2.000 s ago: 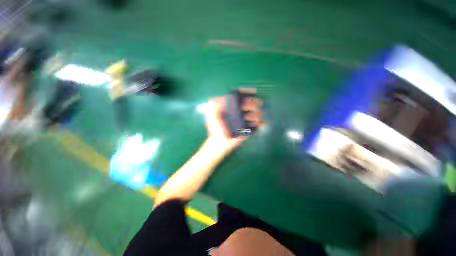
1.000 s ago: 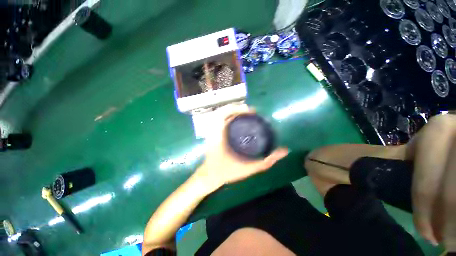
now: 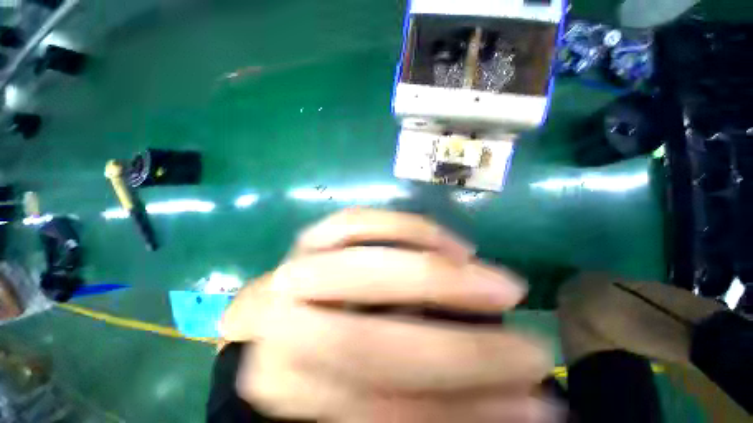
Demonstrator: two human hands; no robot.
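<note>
A large, heavily blurred hand shape fills the lower centre, very close to the camera. It appears to be my left hand [image 3: 371, 289], with fingers pointing right and partly curled. A dark gap or object shows between the fingers, but I cannot tell what it is. Whether my right hand overlaps it is unclear. A black cylindrical housing [image 3: 632, 128] is on the bench between the feeder and the tray. The screw feeder [image 3: 472, 107], white with blue sides and an open bin of screws, is beyond the hand. Its brass-coloured pickup area faces me.
Another black housing [image 3: 173, 167] lies at left beside a yellow-headed hammer [image 3: 132, 202]. The black blister tray [image 3: 714, 182] is at right. Blue-and-silver parts [image 3: 607, 51] lie behind the near housing. A skin-coloured limb [image 3: 619, 318] shows at lower right.
The view has shifted, with the feeder now farther up and right. The housing is no longer visible in my left hand; one now shows near the tray. The hand is much closer to the camera.
</note>
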